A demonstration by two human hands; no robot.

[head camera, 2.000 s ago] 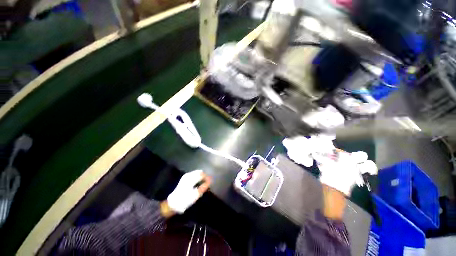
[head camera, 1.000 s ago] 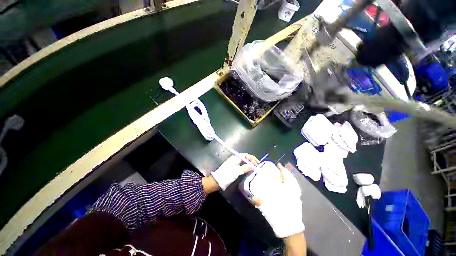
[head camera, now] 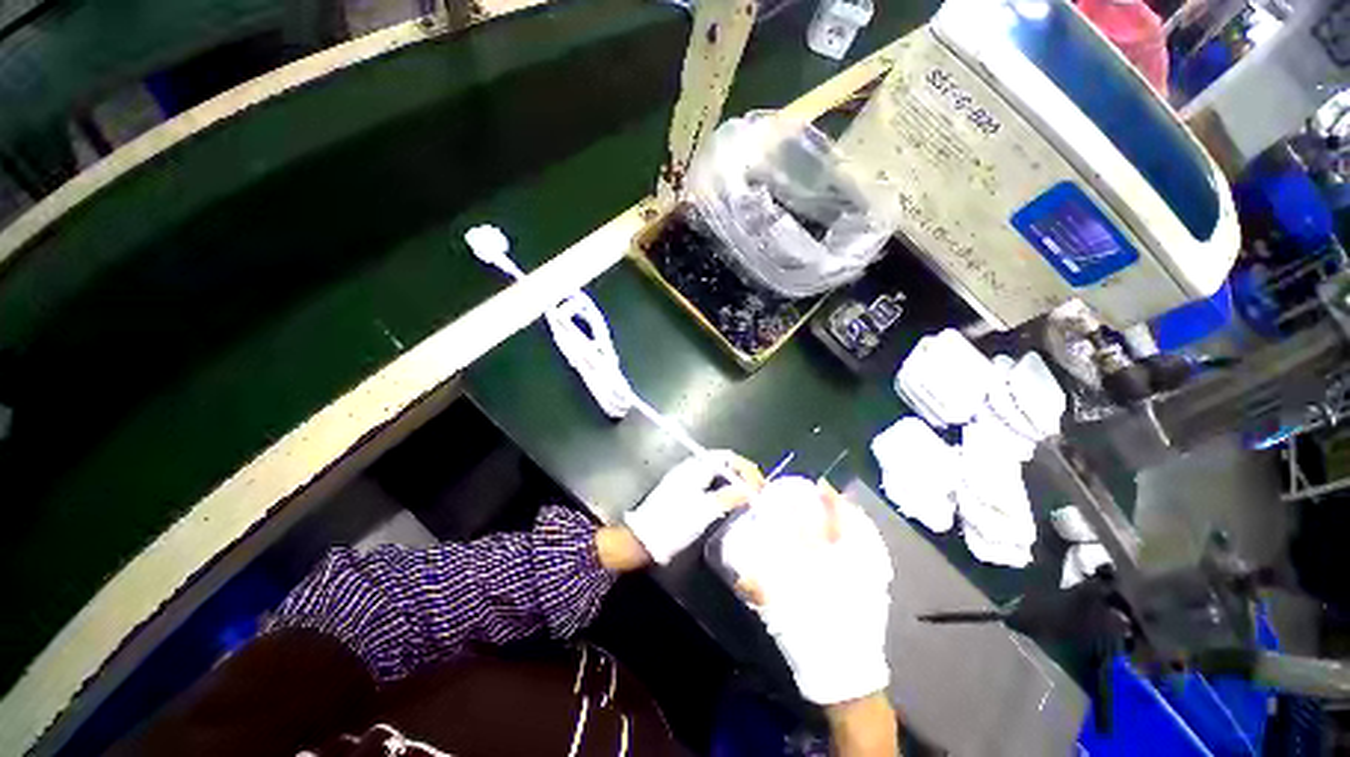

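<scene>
A white housing with a white cover on it [head camera: 736, 541] lies at the near edge of the bench, mostly hidden under my gloved hands. My left hand [head camera: 693, 503] holds its left corner, where the white power cord enters. My right hand [head camera: 822, 592] lies over its top and right side, thumb and fingertips on its edges. The bundled power cord [head camera: 589, 352] runs up left over the cream rail, and its plug [head camera: 487, 244] hangs over the green conveyor. White covers [head camera: 977, 444] lie piled to the right of my hands.
A yellow-edged tray of small black parts [head camera: 752, 360] holds a clear plastic bag [head camera: 792, 207]. A small dark tray [head camera: 856, 328] sits beside it. A cream box with a blue top [head camera: 977, 178] stands behind. A dark jointed arm [head camera: 1170, 577] crosses at right, above blue bins [head camera: 1147, 710]. A grey plate [head camera: 948, 636] lies near.
My right hand has come from the cover pile to the housing, and a cover now lies on it. My left hand has moved right onto it. The jointed arm has swung down to the right.
</scene>
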